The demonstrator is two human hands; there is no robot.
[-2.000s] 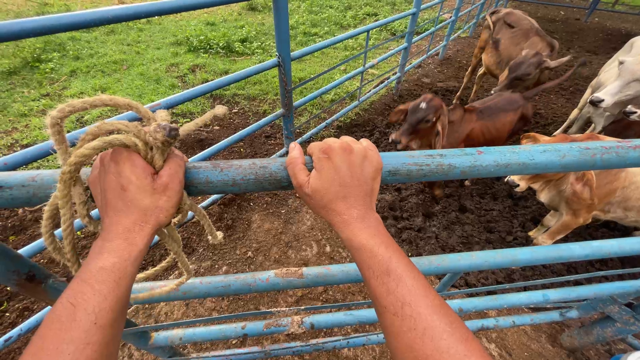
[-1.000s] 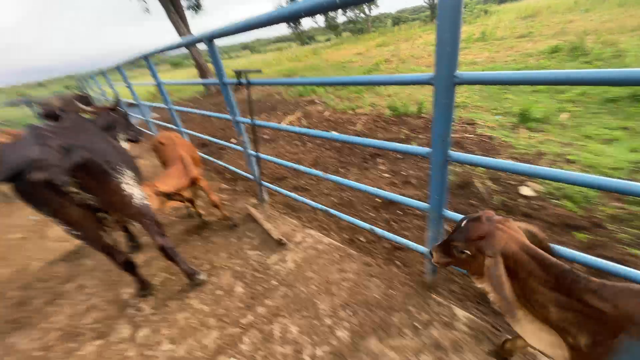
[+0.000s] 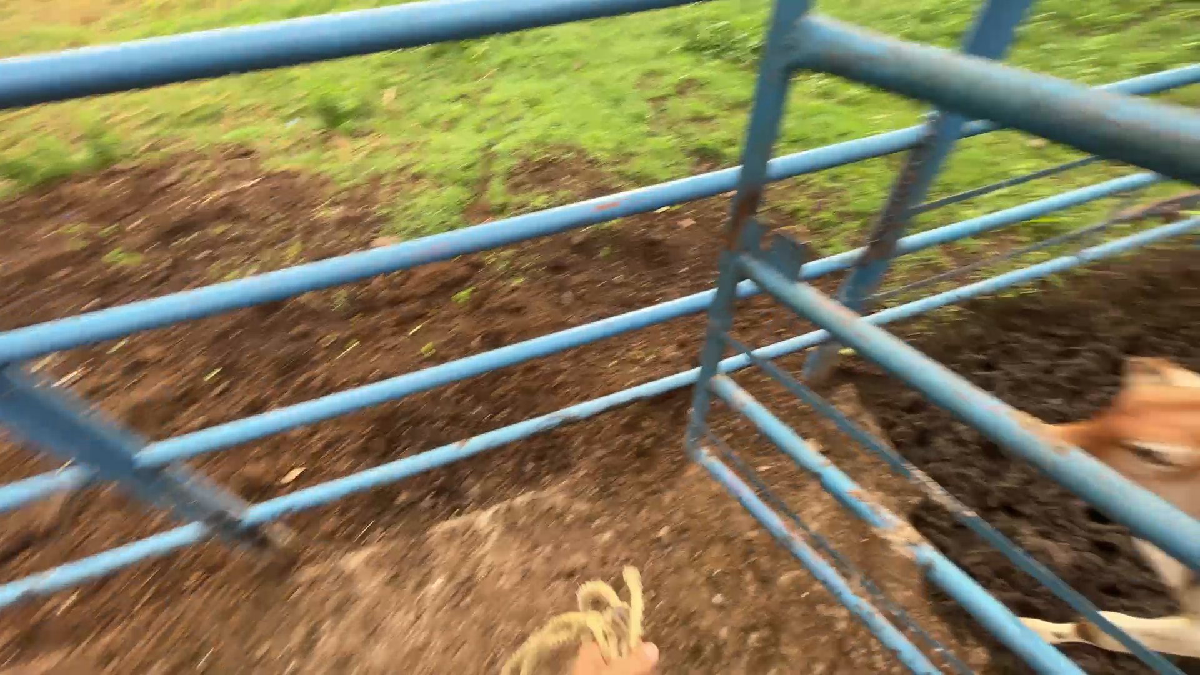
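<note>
At the bottom edge of the head view, my left hand (image 3: 616,659) shows only its fingertips, closed around a bunched, frayed natural-fibre rope (image 3: 600,621). Loops and a loose end stick up above the fingers, over bare dirt. To the right of the hand stands a blue metal gate (image 3: 937,398) of horizontal pipes with worn paint. Its end upright is close to the pen's blue pipe fence (image 3: 450,246). My right hand is out of view. The picture is blurred by motion.
A tan and white calf (image 3: 1158,431) is behind the gate at the right edge, partly cut off. Dark churned mud (image 3: 1022,356) lies under it. Green grass (image 3: 562,103) grows beyond the fence. A slanted blue post (image 3: 131,459) holds the fence at the left.
The view has swung widely. Two seconds ago both hands were on the gate's top pipe, the left with the rope; now only the left shows, off the pipe and low, still holding rope.
</note>
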